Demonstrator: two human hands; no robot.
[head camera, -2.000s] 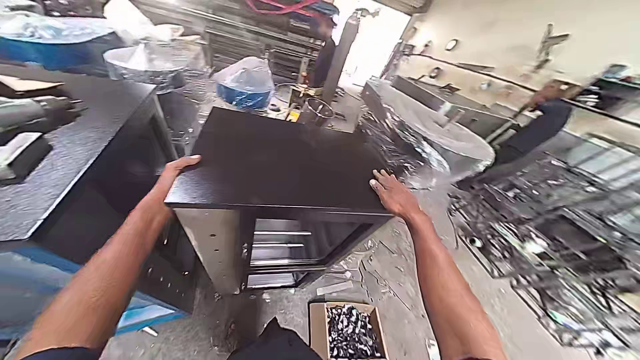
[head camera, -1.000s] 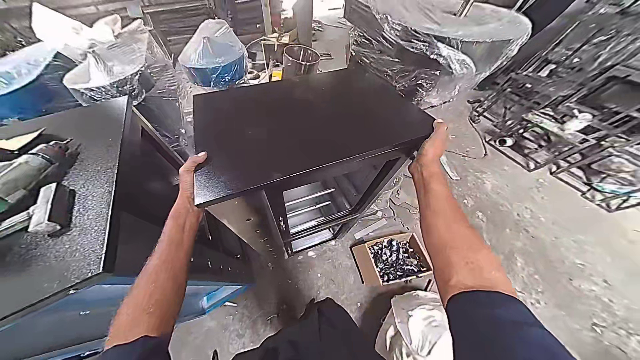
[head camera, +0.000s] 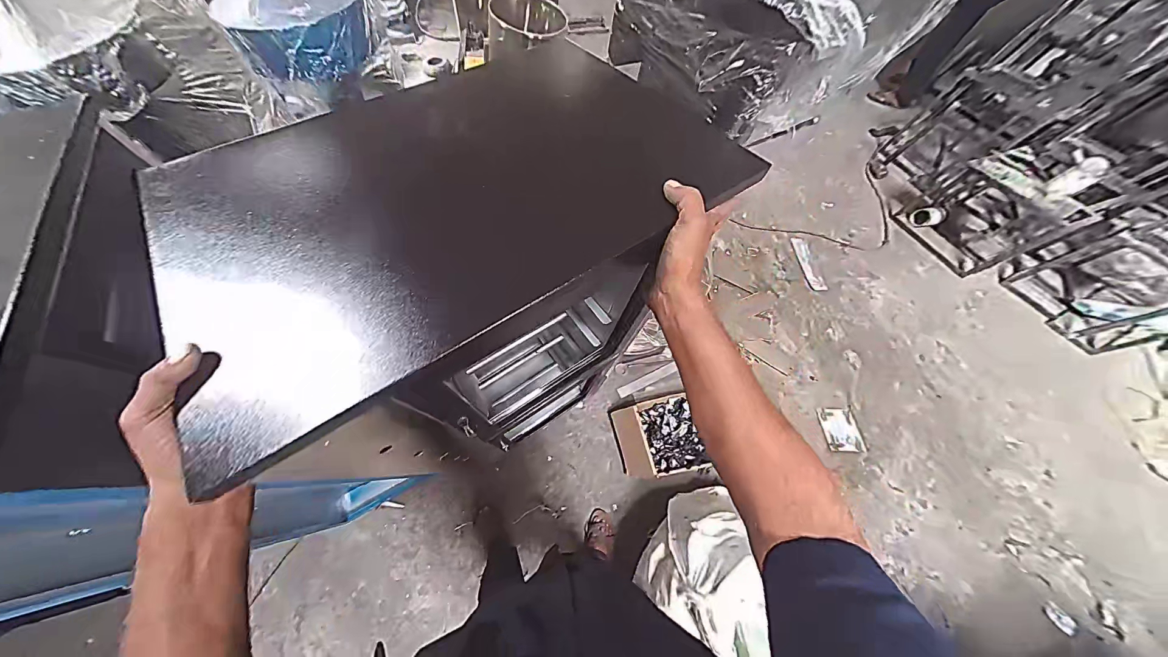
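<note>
A dark, glossy rectangular panel (head camera: 438, 219) lies tilted across the middle of the view, light glaring off its near left part. My left hand (head camera: 169, 420) grips its near left corner, thumb on top and fingers beneath. At the right, my right hand (head camera: 684, 246) holds the near long edge, thumb on top; its fingers are mostly hidden. Under the panel stands a dark cabinet (head camera: 547, 365) with an open front and metal rails inside. Whether panel and cabinet touch cannot be told.
A cardboard box (head camera: 630, 443) of small dark parts and a white sack (head camera: 707, 557) sit on the floor. Black metal frames (head camera: 1031, 182) are piled at the right. Another dark cabinet (head camera: 55, 274) stands at left. Plastic-wrapped drums (head camera: 306, 46) are behind; a person's foot (head camera: 887, 96) shows at upper right.
The panel sat squarely over the cabinet earlier; now it is turned and shifted to the left, with both hands on it. My right hand has moved along its edge. The view has tilted down.
</note>
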